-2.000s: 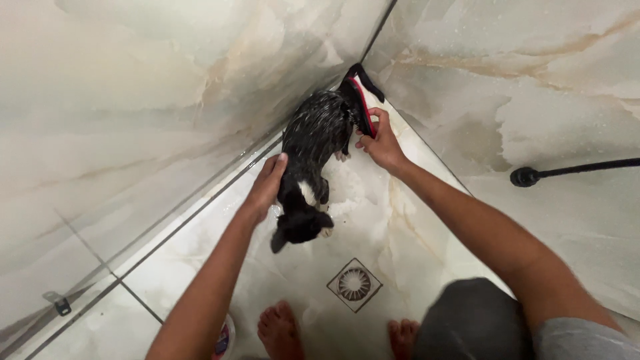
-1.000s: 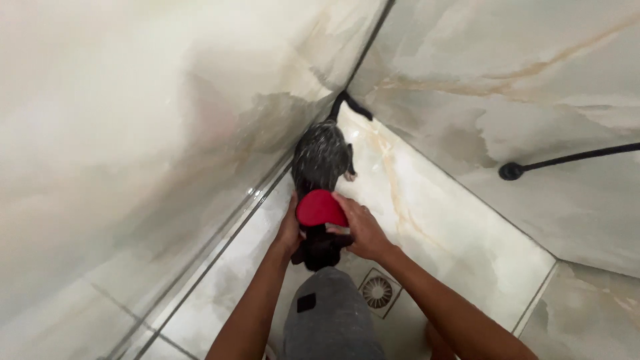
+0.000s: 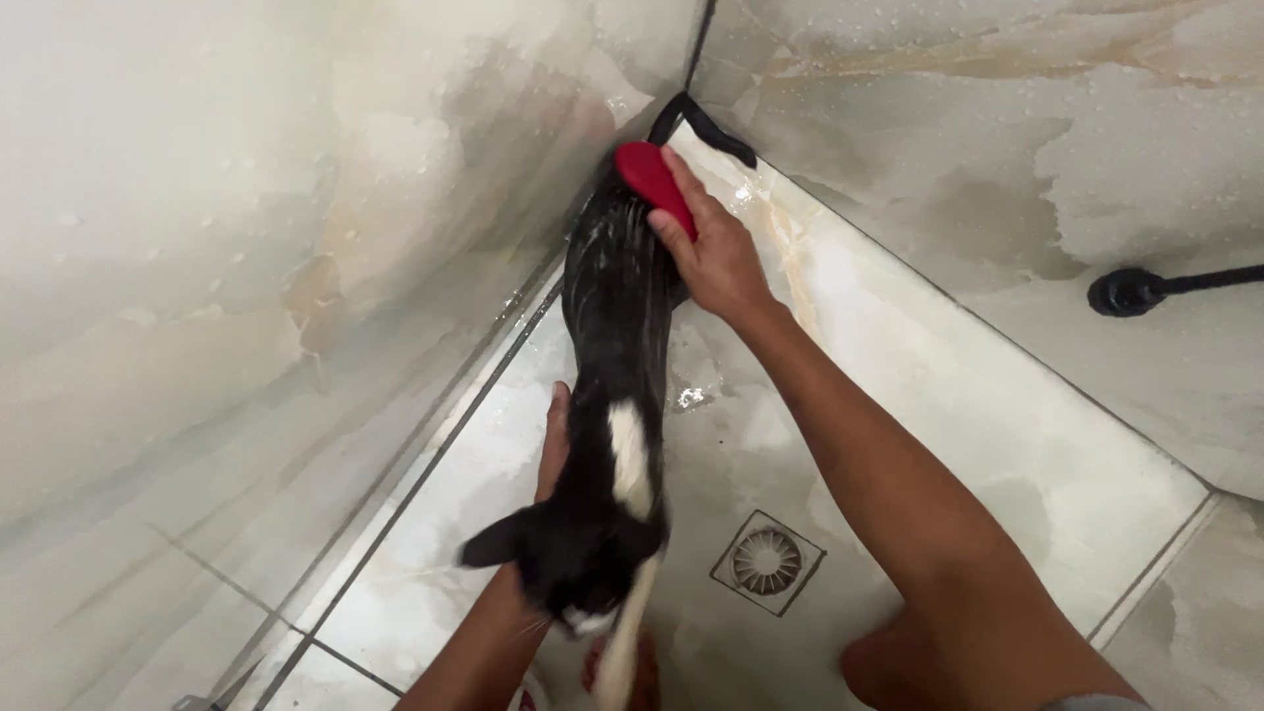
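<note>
A wet black-and-white cat [image 3: 617,326] stands stretched toward me beside the left wall, its tail bent in the corner behind it. My right hand [image 3: 716,237] grips a red brush [image 3: 654,183] against the cat's rump; the brush's underside is hidden. My left hand [image 3: 556,444] is at the cat's left-hand side in view, by its neck and chest, mostly hidden under the body, so its grip does not show. The cat's head [image 3: 583,563] is low over my left forearm, and one pale foreleg reaches down toward my foot.
Marbled walls meet behind the cat. A square floor drain [image 3: 767,561] lies in the wet tiled floor [image 3: 987,444]. A black round fitting with a bar [image 3: 1126,292] is on the right wall. My bare foot [image 3: 642,671] and part of a container [image 3: 530,691] show at the bottom edge.
The red brush in my right hand has moved from the cat's neck back to its rump. The cat has stretched out toward me, with its head and white neck patch now in view.
</note>
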